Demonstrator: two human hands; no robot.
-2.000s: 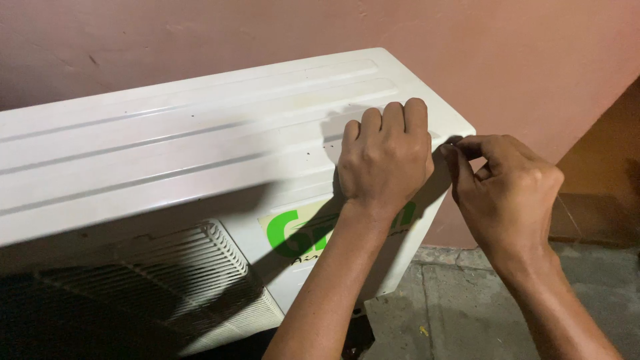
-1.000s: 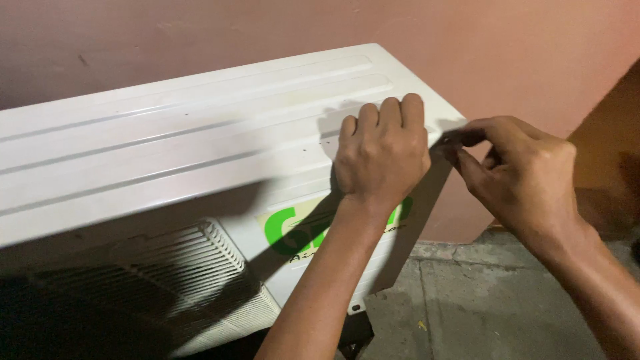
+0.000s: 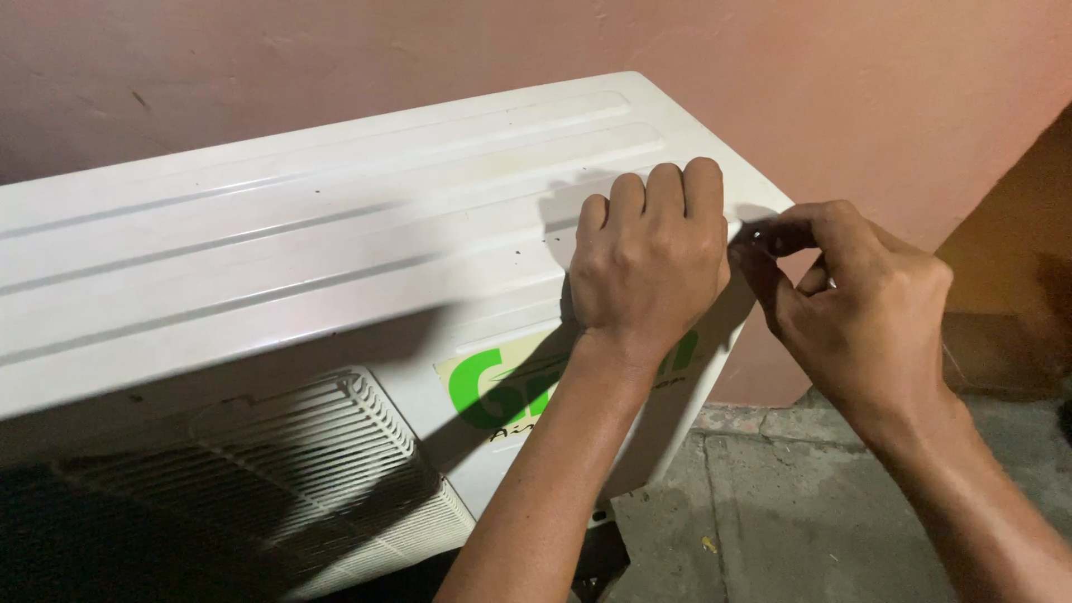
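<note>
A white metal outdoor air conditioner unit [image 3: 335, 218] fills the left and middle of the view, its ribbed top panel facing up. My left hand [image 3: 653, 251] rests curled near the right end of that top, knuckles up; its palm side is hidden, so what it holds, if anything, does not show. Beside it, at the right front corner of the casing, my right hand [image 3: 863, 285] has thumb and forefinger brought together around a small dark spot with a bright glint, possibly a screw. A green-lettered sticker [image 3: 477, 389] on the front is partly covered by my left forearm.
A white wire fan grille [image 3: 385, 469] covers the front, largely in shadow. A pinkish painted wall [image 3: 419, 50] stands behind the unit. Grey concrete floor [image 3: 787, 502] lies below on the right, and a dark bracket or foot [image 3: 607, 544] shows under the casing.
My right hand stays at the corner, its wrist and fingers slightly turned. My left hand keeps its place on the top.
</note>
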